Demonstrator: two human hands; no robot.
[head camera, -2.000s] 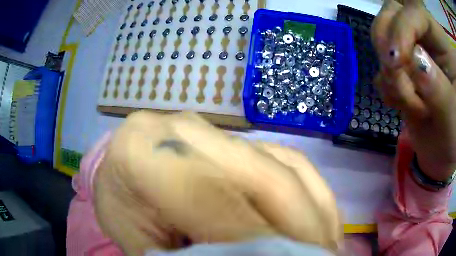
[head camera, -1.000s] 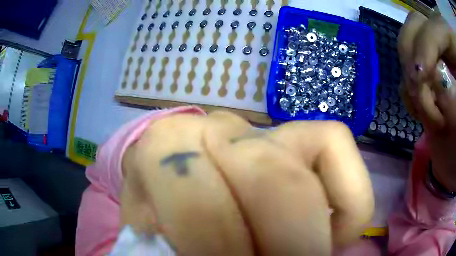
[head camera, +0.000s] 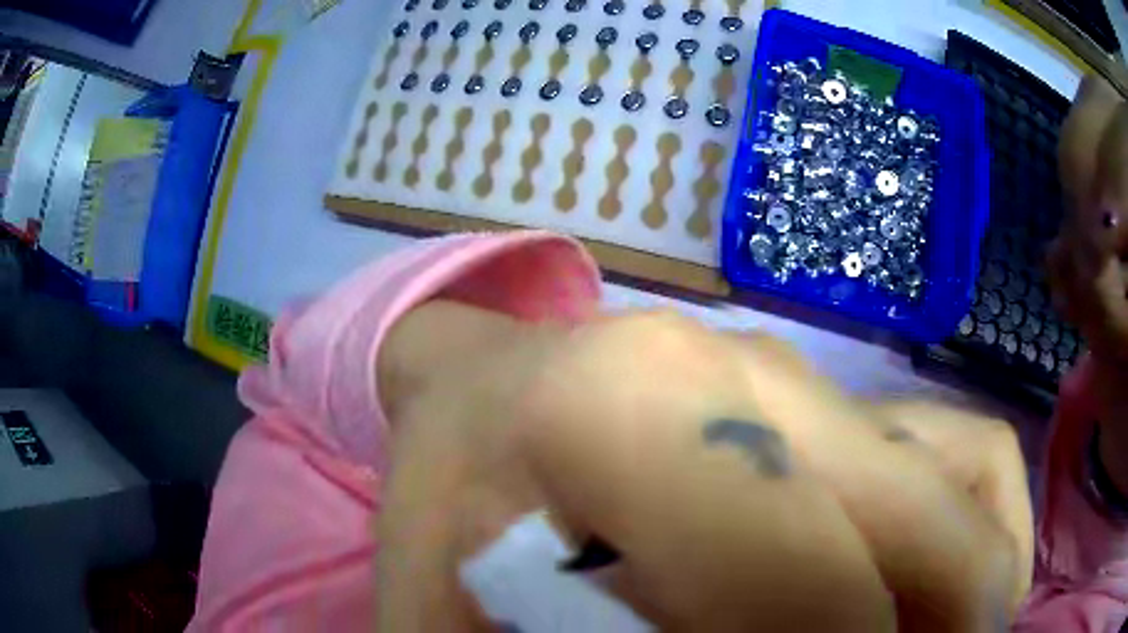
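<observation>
My left hand (head camera: 742, 470) is very large, close to the camera and blurred, with its fingers curled. A crumpled white wipe (head camera: 544, 575) shows in the curl of the hand. My right hand (head camera: 1095, 235) is cut off by the right edge; its fingers are bent, and whether it holds anything cannot be told. The blue bin (head camera: 977, 186) beyond my hands holds a heap of small silver metal parts (head camera: 887, 183). The white slotted board (head camera: 495, 105) lies left of the bin, with silver parts in its farther slots and bare tan slots in the nearest rows.
A black pocket tray (head camera: 1021, 148) lies right of the bin, with silver parts in its near pockets. A green card (head camera: 863, 74) is in the bin's far end. A blue document holder (head camera: 192, 186) is at the left. A grey box (head camera: 62, 495) is at lower left.
The view has shifted, so the board, bin and holder appear farther right. My left hand has moved right, and more of the white wipe shows. My right hand is now more cut off.
</observation>
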